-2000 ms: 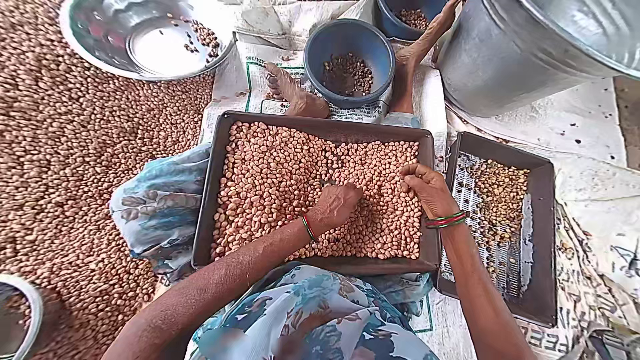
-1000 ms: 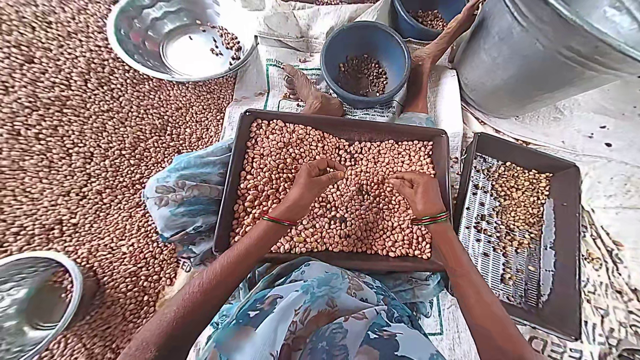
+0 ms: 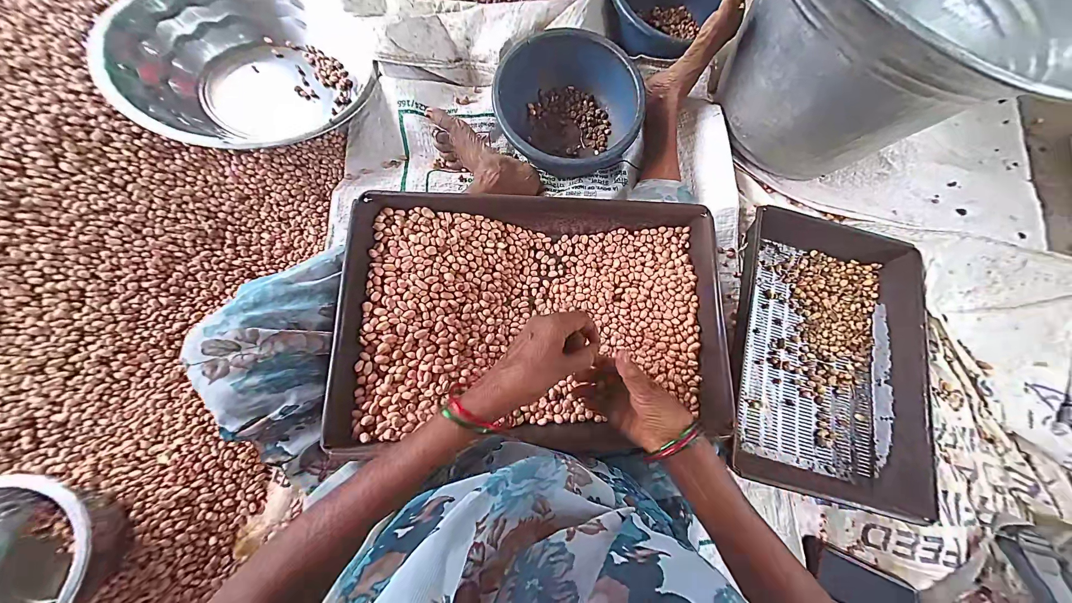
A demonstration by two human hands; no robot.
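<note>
A dark rectangular tray (image 3: 724, 335) of pinkish-brown beans or nuts (image 3: 444, 293) rests on my lap. My left hand (image 3: 548, 356) is over the middle of it, thumb and fingers curled toward each other. Close by on its right, my right hand (image 3: 636, 402) is above the front part of the tray, palm turned toward the left hand, fingers partly bent. The fingertips nearly meet or overlap; whether either hand holds a small piece cannot be seen. In the tray, a dark furrow runs between two mounds of beans.
Right of the tray lies a second dark tray (image 3: 909, 377) with a slotted insert and yellowish pieces (image 3: 833, 310). Ahead stand a blue bowl (image 3: 569, 159), another blue bowl (image 3: 649, 38), a steel basin (image 3: 243, 138) and a large metal tub (image 3: 796, 92). Beans (image 3: 126, 293) cover the left floor; a metal vessel (image 3: 79, 536) stands there.
My two hands were apart over the beans one second ago; they have come together over the front middle of the tray. The right hand has moved left and nearer my body.
</note>
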